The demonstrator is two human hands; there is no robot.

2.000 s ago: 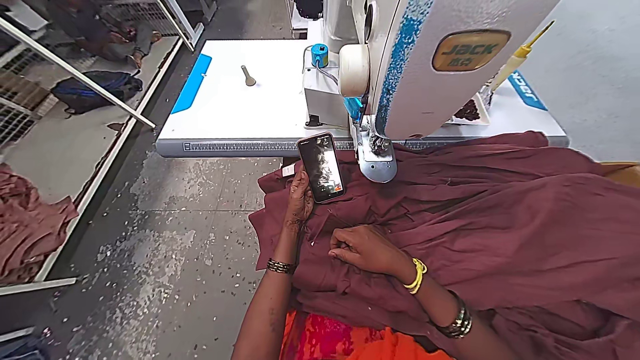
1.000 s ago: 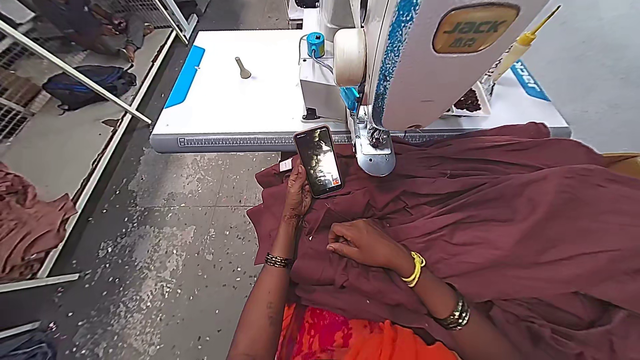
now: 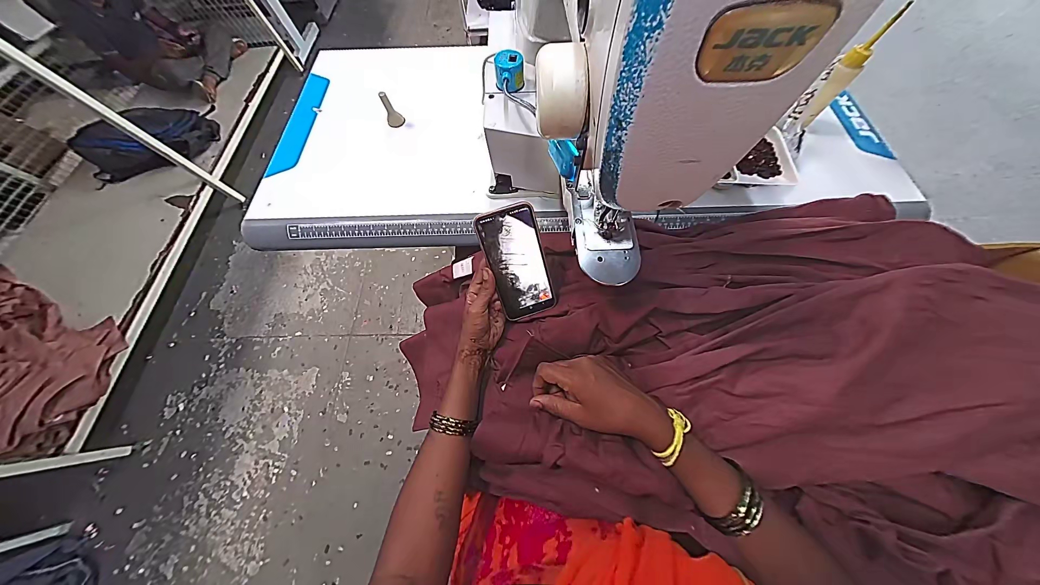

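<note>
My left hand (image 3: pixel 483 318) holds a smartphone (image 3: pixel 517 262) tilted upright by its left edge, with its lit screen facing me. The phone is just left of the metal work arm (image 3: pixel 609 262) of a Jack sewing machine (image 3: pixel 723 97). My right hand (image 3: pixel 587 393) rests on maroon cloth (image 3: pixel 780 341), its fingers curled in and nothing visible in them. The cloth spreads under both hands, below the machine's foot and off to the right. A small white tag (image 3: pixel 462 267) shows on the cloth beside the phone.
The white machine table (image 3: pixel 382 179) bears a small pale tool (image 3: pixel 391 110) and a tray of dark bits (image 3: pixel 764 160). A yellow-handled tool (image 3: pixel 853 61) stands at the right. At the left are a metal rail (image 3: pixel 122 122), a dark bag (image 3: pixel 146 140), more cloth (image 3: pixel 49 366) and a seated person (image 3: pixel 154 45).
</note>
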